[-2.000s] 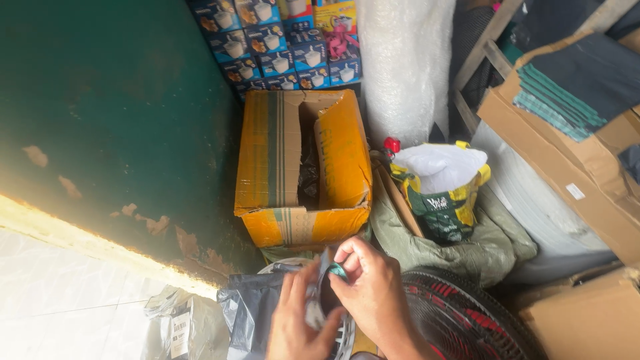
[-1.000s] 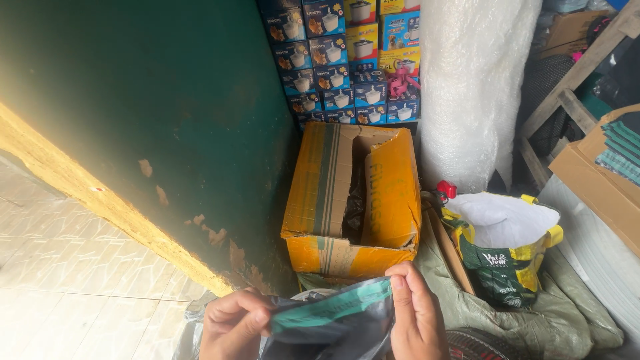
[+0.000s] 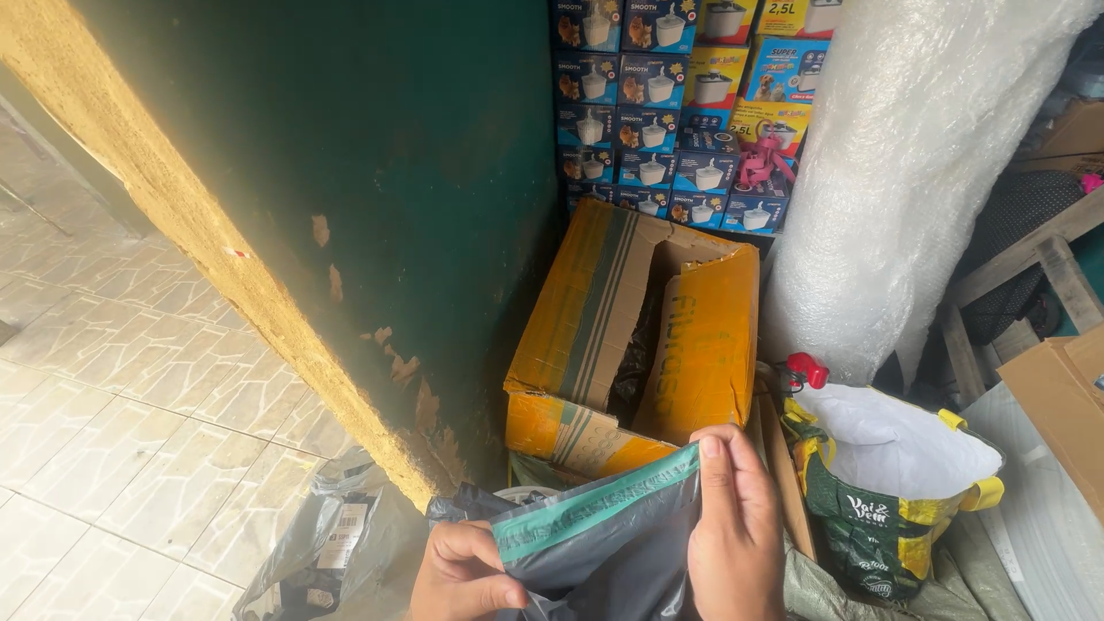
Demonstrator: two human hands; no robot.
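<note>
A grey plastic mailing bag (image 3: pixel 621 552) with a green adhesive strip along its edge is stretched between my hands at the bottom centre. My left hand (image 3: pixel 470 569) pinches its left corner, thumb on the near side. The right corner is gripped by my right hand (image 3: pixel 733 526), thumb near the end of the green strip. Just beyond the bag stands an orange cardboard box (image 3: pixel 707 345), its top partly open, with black plastic inside. Lower left of my left hand lies a translucent plastic bag (image 3: pixel 371 517) holding labelled packages.
A green and yellow shopping bag (image 3: pixel 871 500) with a white lining stands at right, beside a tall roll of bubble wrap (image 3: pixel 880 190). Stacked product boxes (image 3: pixel 651 82) line the back. A green wall (image 3: pixel 371 155) with a rough yellow edge rises at left, past it a tiled floor (image 3: pixel 172 431).
My hands were close together two seconds ago; they are now apart, holding the mailing bag's edge spread. The green strip faces up more plainly than a second ago. The view has shifted left.
</note>
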